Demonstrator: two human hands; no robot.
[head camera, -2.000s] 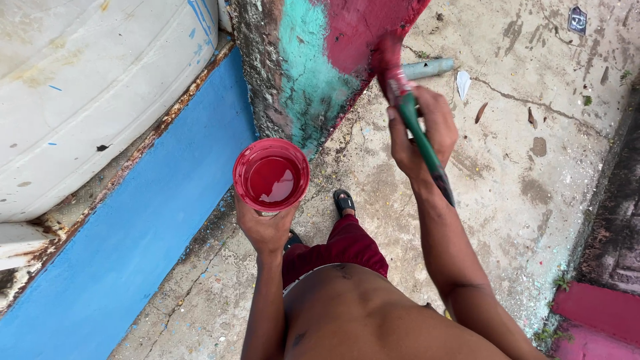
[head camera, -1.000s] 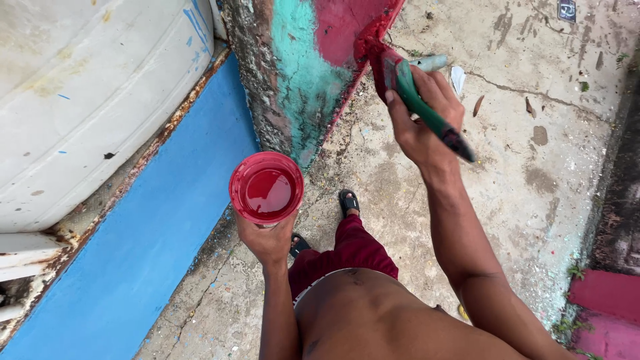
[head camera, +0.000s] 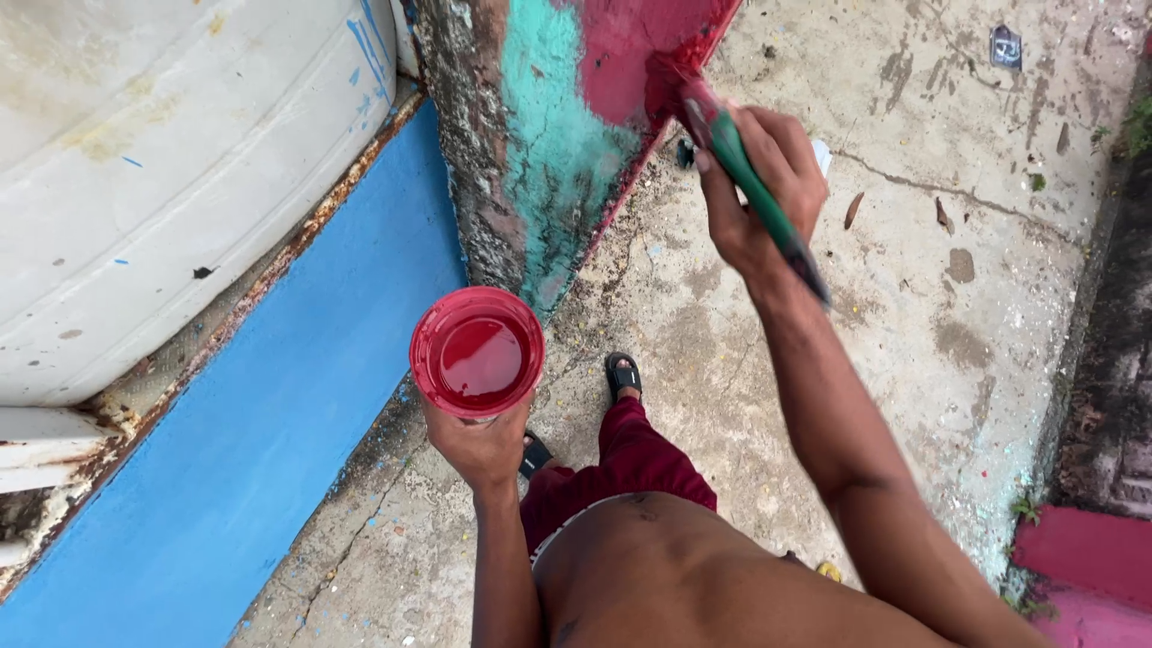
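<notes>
My left hand (head camera: 481, 445) grips a round container of red paint (head camera: 477, 354) from below, its opening facing up. My right hand (head camera: 769, 184) holds a paintbrush with a green handle (head camera: 751, 175), dark at its end. The red-coated bristles touch the right edge of a rough wall (head camera: 621, 72). That wall is dark red at the upper right, turquoise in its middle and bare, stained and weathered on the left.
A blue-painted low wall (head camera: 297, 360) with a rusty edge runs diagonally on the left, beside a large white tank (head camera: 180, 162). Cracked concrete ground (head camera: 720, 360) lies below. Pink and dark red painted blocks (head camera: 1084, 553) stand at the lower right.
The brush, blurred at the red area two seconds ago, now presses on the wall's edge, a little lower down. The paint container stays in my left hand.
</notes>
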